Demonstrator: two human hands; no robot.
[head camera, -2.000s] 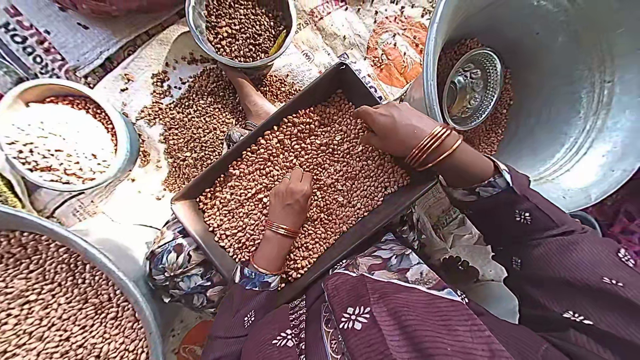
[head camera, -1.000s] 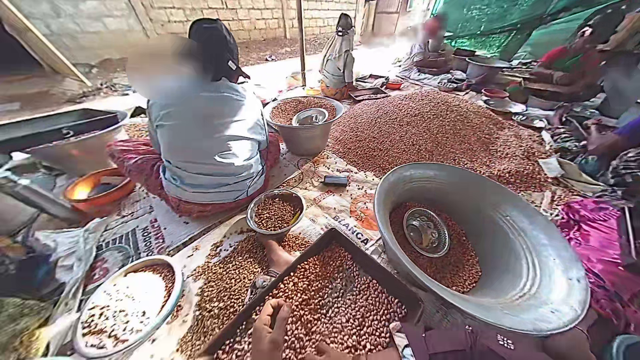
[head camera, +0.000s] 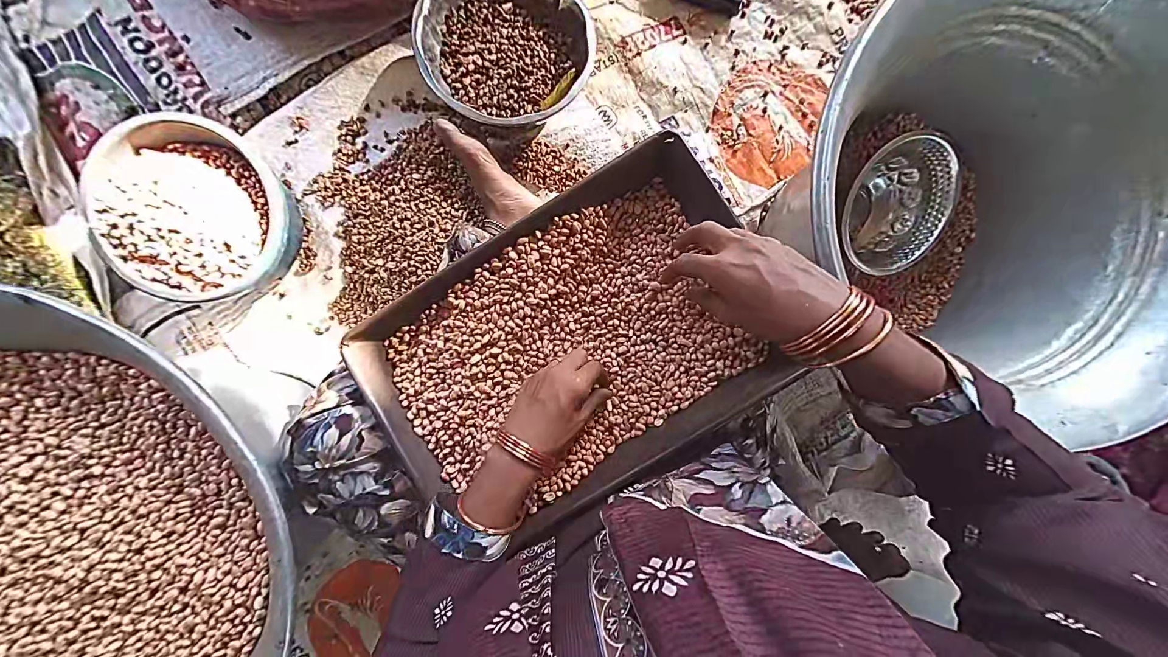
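A dark rectangular metal tray (head camera: 365, 360) full of shelled peanuts (head camera: 547, 310) rests tilted across my lap. My left hand (head camera: 555, 401) lies on the peanuts near the tray's lower side, fingers curled, and whether a peanut is between them is hidden. My right hand (head camera: 753, 278) is over the peanuts at the right side, its fingers bent and touching them; I cannot tell if it pinches any. Beyond the tray, a heap of small darker nuts or pieces (head camera: 401, 219) lies on the sacking beside a bare foot (head camera: 493, 182).
A small metal bowl (head camera: 424, 59) of dark pieces stands beyond the tray. At left are a round tub (head camera: 290, 228) of pale and red nuts and a large metal basin (head camera: 228, 438) of peanuts. A big metal basin (head camera: 1058, 228) at right holds nuts and a perforated metal bowl (head camera: 903, 205).
The view has swung up to the yard and back down to the tray. Compared with two seconds ago, my left hand is in much the same area, and my right hand's fingers are more bent.
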